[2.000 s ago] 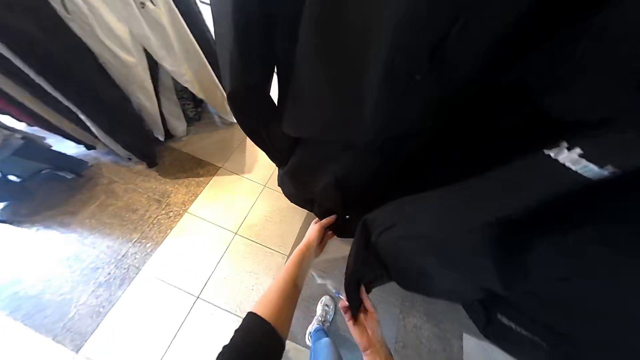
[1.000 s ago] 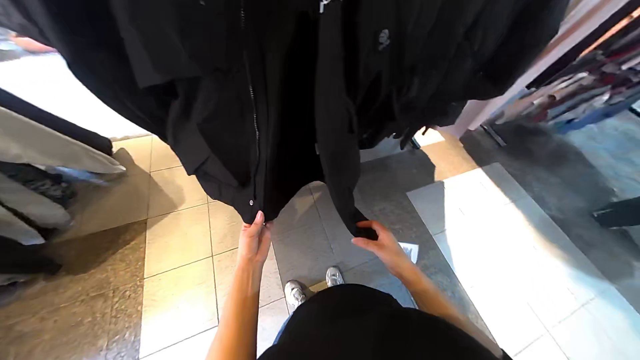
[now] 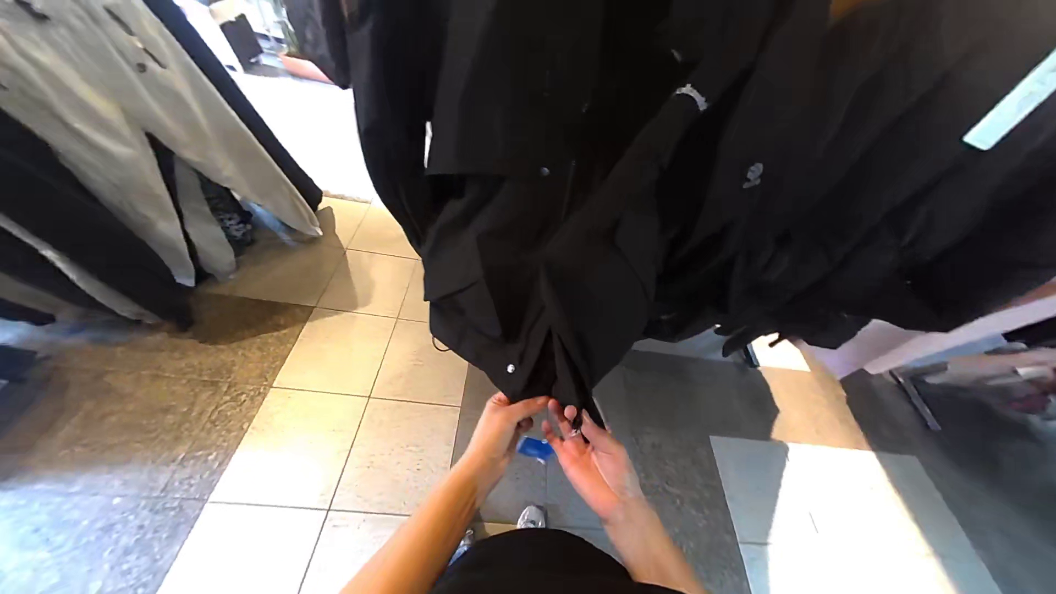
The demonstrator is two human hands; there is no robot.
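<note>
A black jacket (image 3: 528,247) with snaps hangs in front of me, its two front edges drawn close together at the bottom. My left hand (image 3: 502,429) pinches the lower hem near a round metal snap. Close beside it, my right hand (image 3: 590,458) holds the bottom end of the other front edge, where a small metal zipper part shows between the fingers. A small blue item (image 3: 536,448) shows just below and between both hands; what it is, I cannot tell.
More black garments (image 3: 825,206) hang at the right, one with a pale strip. Light grey trousers (image 3: 107,124) and dark ones hang at the left. A metal rack leg (image 3: 916,400) stands on the tiled floor at the right. My shoes are below.
The two front edges of the jacket, apart one second ago, are now together at the hem. My hands have come close to each other. The view has turned.
</note>
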